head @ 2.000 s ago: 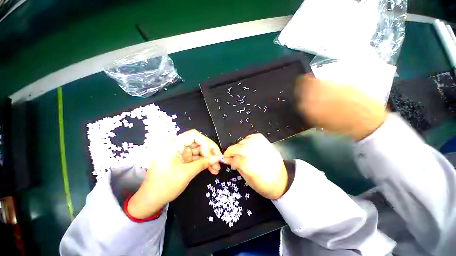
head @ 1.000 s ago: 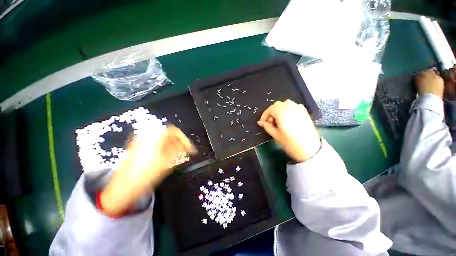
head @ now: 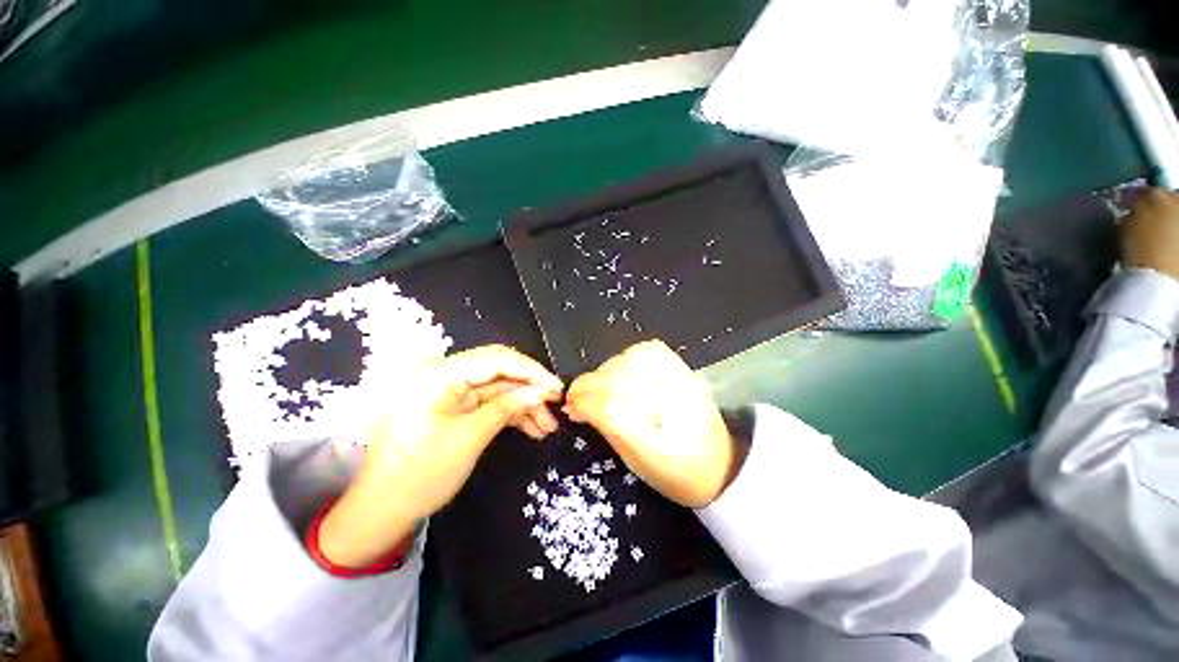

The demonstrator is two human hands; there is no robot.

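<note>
My left hand (head: 446,427) and my right hand (head: 657,420) meet fingertip to fingertip above the back of the near black tray (head: 504,588). Any small part between the fingertips is too small to make out. The near tray holds a loose pile of white star-like pieces (head: 578,528). The left tray is mostly covered by a dense heap of white plastic parts (head: 252,375) with a bare dark gap in it. The right tray (head: 750,246) has thin silvery pins (head: 608,268) scattered over its left half and lies tilted over its neighbour.
A clear bag of grey pins with a green sticker (head: 890,295) lies right of the trays. A large white packet (head: 840,71) is upper right. A crumpled clear bag (head: 356,201) lies beyond the left tray. Another person's hand (head: 1148,233) is over a dark tray (head: 1034,291) at far right.
My left hand has come from the white heap and my right hand from the pin tray; their fingertips now meet over the near tray. The other person's hand has moved right.
</note>
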